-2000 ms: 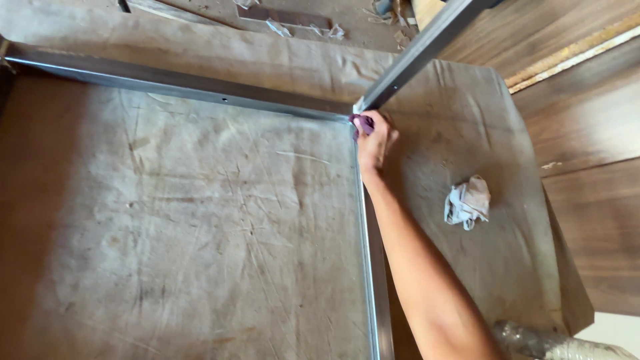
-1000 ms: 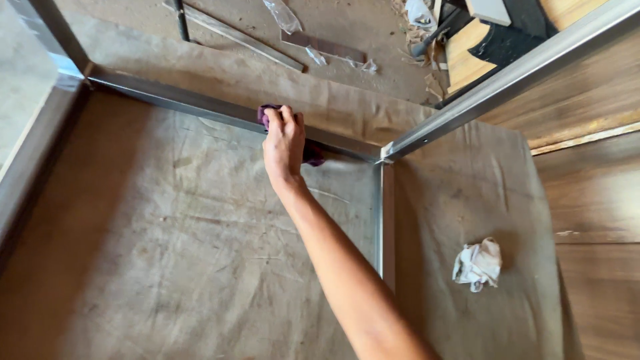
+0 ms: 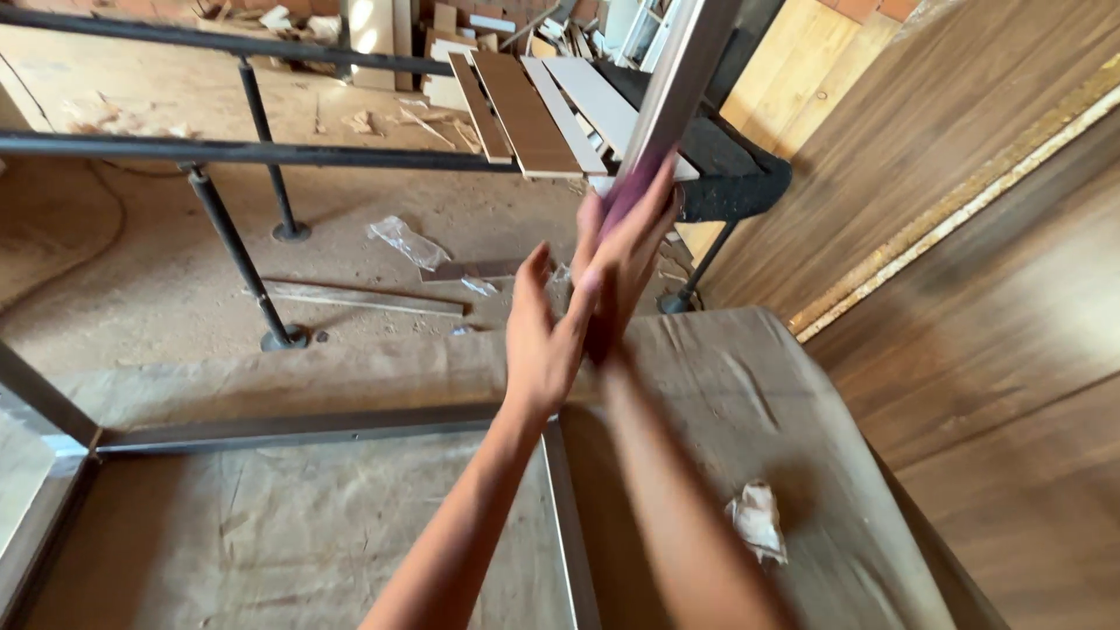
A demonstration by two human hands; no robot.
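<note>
My right hand (image 3: 626,241) is blurred and holds a purple cloth (image 3: 637,188) around the upright tube of a grey metal frame (image 3: 678,79). Just left of it and lower, my left hand (image 3: 549,337) is at the same upright, thumb and fingers apart; whether it touches the metal cannot be told. The frame's horizontal bars (image 3: 306,430) lie on a cloth-covered table, meeting the upright at a corner below my hands. A crumpled white cloth (image 3: 758,522) rests on the table cover (image 3: 700,385) to the right of my right forearm.
Large wood-grain panels (image 3: 1006,455) stand along the right. Beyond the table, a black metal stand (image 3: 350,156) bears brown and white board strips (image 3: 529,114). Plastic scraps (image 3: 409,242) and a wooden strip (image 3: 367,297) lie on the floor. Another frame post (image 3: 39,394) rises at the left.
The right hand with the purple cloth has moved from the far horizontal bar to the upright. The left hand has come into view beside it. The view has tilted up.
</note>
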